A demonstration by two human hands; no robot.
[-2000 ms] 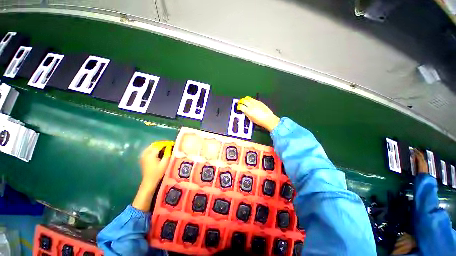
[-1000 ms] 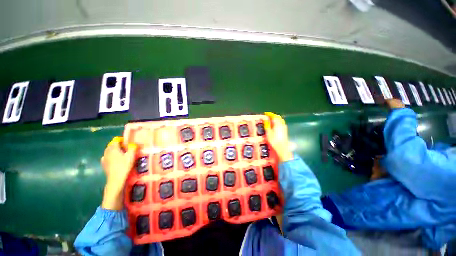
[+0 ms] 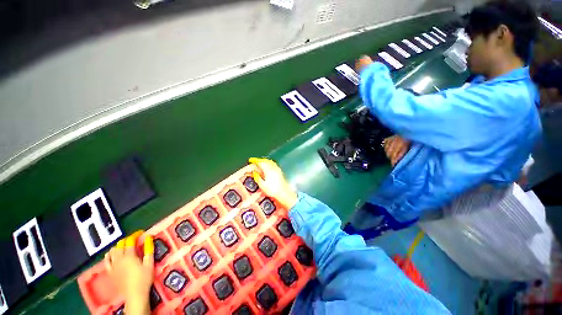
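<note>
A red pocketed tray (image 3: 179, 229) lies tilted in front of me at the bench edge, its near part cut off by the frame. Black smartwatch heads (image 3: 209, 215) sit in most pockets; the far left corner pocket shows no head. My left hand (image 3: 132, 271), with yellow finger cots, lies over the tray's left part, fingertips at the far rim, and partly hides pockets. My right hand (image 3: 271, 179), also with yellow finger cots, grips the tray's far right corner.
Boxes with white inserts (image 3: 97, 221) and black lids (image 3: 126, 184) stand on the green belt (image 3: 203, 132). A worker in a blue smock (image 3: 456, 135) reaches to the boxes at right. A black heap (image 3: 363, 138) lies on the bench. Clear plastic bags (image 3: 493, 227) are at lower right.
My view has swung right and the neighbouring worker shows more fully. My right hand left the box insert and took the tray's right side. The tray now appears slanted, and my left hand lies further over it.
</note>
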